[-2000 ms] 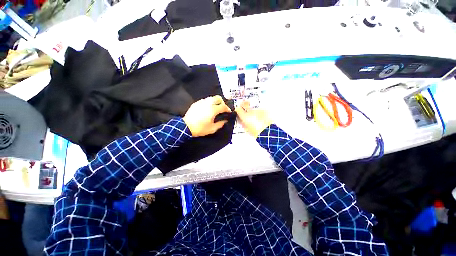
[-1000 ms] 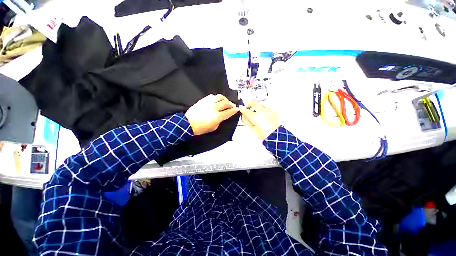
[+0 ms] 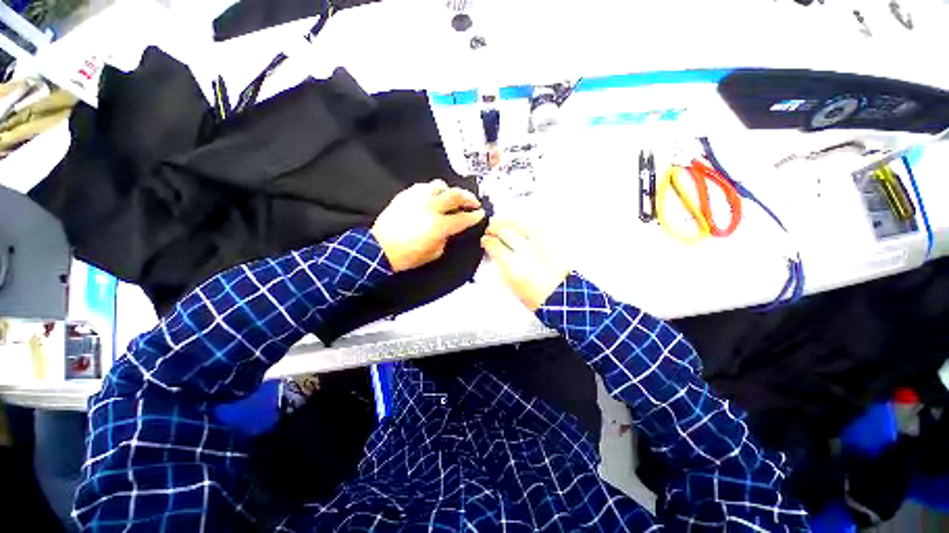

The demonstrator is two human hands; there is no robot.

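Observation:
A large black garment panel [image 3: 260,198] lies spread on the white table, mostly to the left of my hands. My left hand [image 3: 425,225] pinches the panel's right edge between thumb and fingers. My right hand [image 3: 522,260] is beside it, fingertips at the same edge; whether they grip the cloth is hard to tell. The presser foot area [image 3: 494,156] of the white sewing machine is just beyond my fingertips, washed out by glare.
Black thread snips [image 3: 646,187], scissors [image 3: 714,200] with yellow and red-orange loops, and a dark blue cord [image 3: 744,198] lie to the right. An accessory tray [image 3: 887,200] is far right. A grey machine [image 3: 31,255] stands at left. Black pieces [image 3: 265,15] lie at the back.
The view has shifted, so the table and machine sit differently in the picture. Both hands stay at the panel's right edge; my right fingers have drawn slightly lower beside my left hand.

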